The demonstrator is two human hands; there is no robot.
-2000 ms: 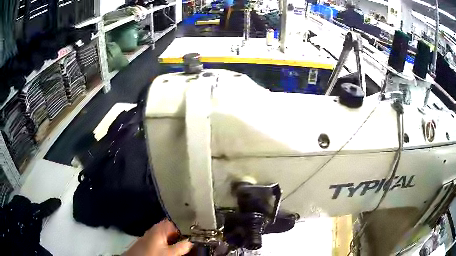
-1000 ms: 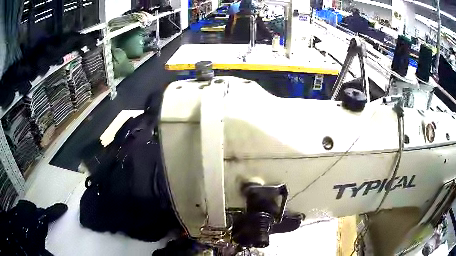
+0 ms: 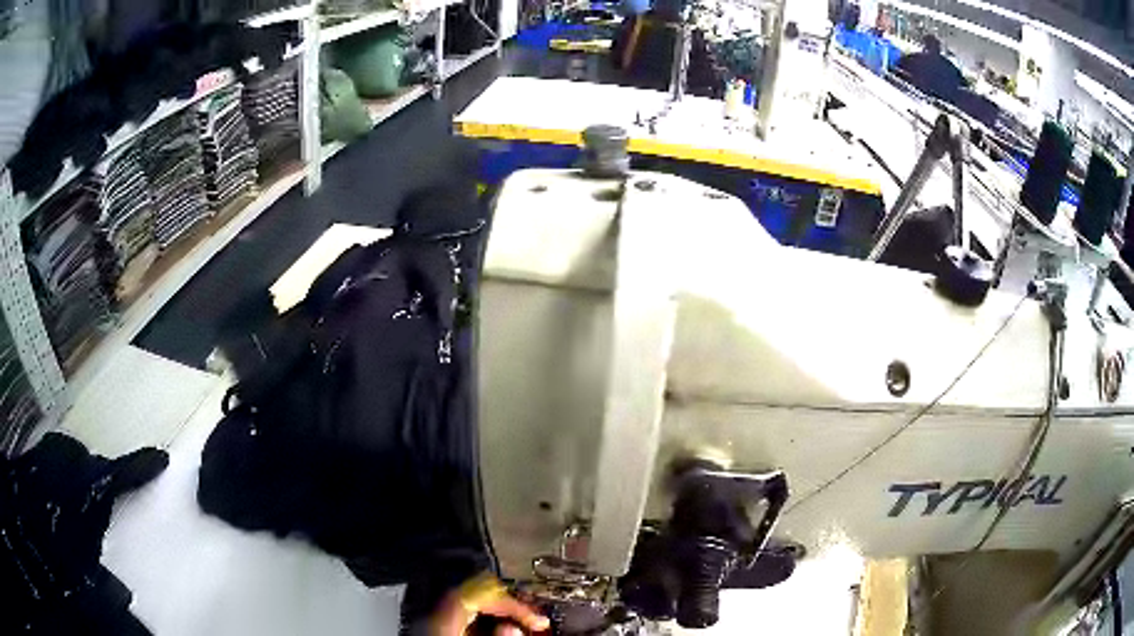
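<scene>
The cream sewing machine [image 3: 746, 348] fills the middle and right. My left hand [image 3: 488, 608] is small and cut off by the bottom edge, beside the needle area [image 3: 566, 584]. Its fingers are on a dark fabric piece [image 3: 429, 594] there; the fingertips are partly hidden, so I cannot tell how they hold it. A black ribbed attachment [image 3: 703, 547] sits on the front of the head. A large heap of black workpieces [image 3: 361, 410] lies left of the head, with pale thread ends. My right hand is not in view.
A smaller black pile [image 3: 62, 534] lies at the lower left. Shelves [image 3: 156, 267] with stacked folded pieces stand at the left. A yellow-edged table [image 3: 672, 137] stands behind. Thread cones [image 3: 1047, 172] stand at the right. A cardboard box [image 3: 995, 590] is right of the machine.
The view has shifted, so the machine sits further right. My left hand, out of view one second ago, shows again at the bottom edge. The heap's top now shows a raised dark bulge beside the head.
</scene>
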